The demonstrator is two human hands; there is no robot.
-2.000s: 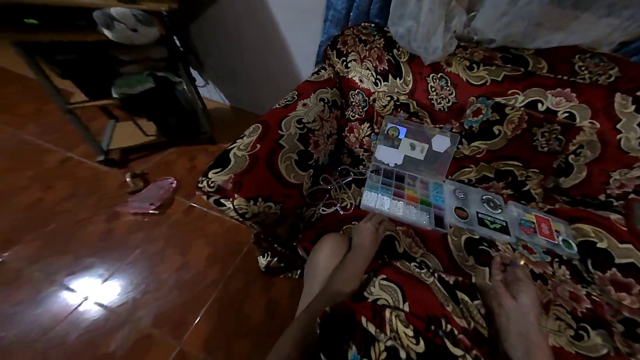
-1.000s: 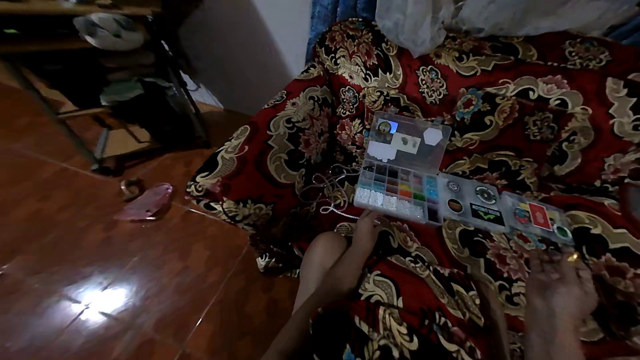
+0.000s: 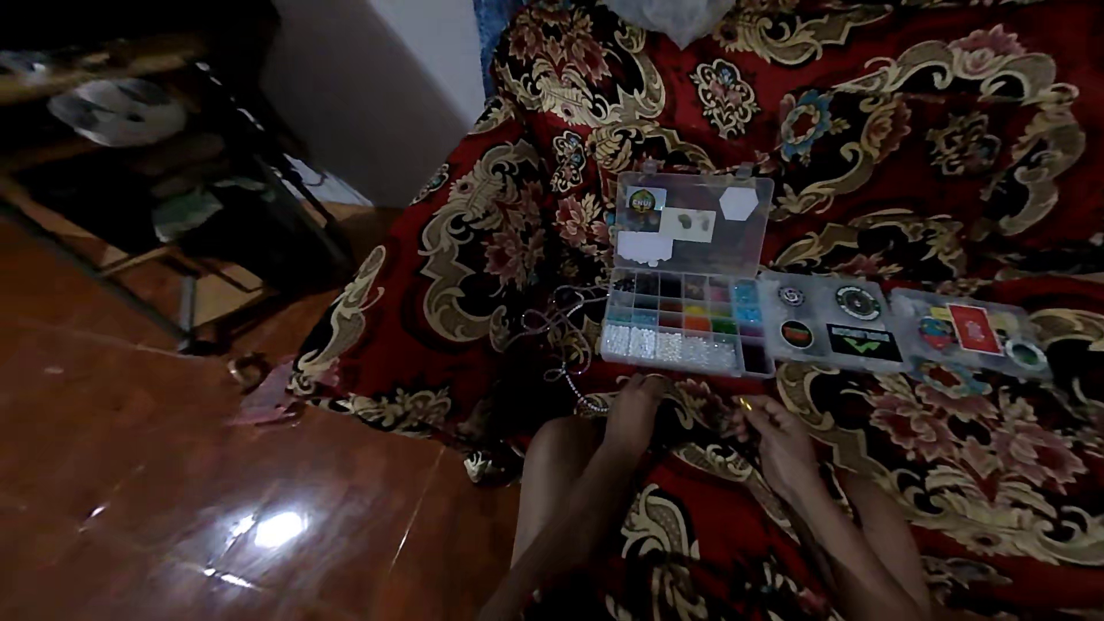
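Observation:
An open clear plastic compartment box of beads sits on the patterned cloth, its lid raised behind it with stickers on it. White beads fill its front row; colored ones lie behind. Just in front of the box is my left hand, fingers curled; whether it pinches anything is too dark to tell. My right hand is to its right, thumb and fingertips near each other, with something small and yellow at the fingertips that I cannot make out. Strands of strung beads lie left of the box.
Two closed clear plastic cases with stickers, a nearer one and a farther one, extend rightward from the bead box. A red floral cloth covers the seat. Left are a dark metal-framed stand and a pink item on the tiled floor.
My right hand has moved left from in front of the right-hand case, closer to my left hand. My left hand stays in front of the bead box.

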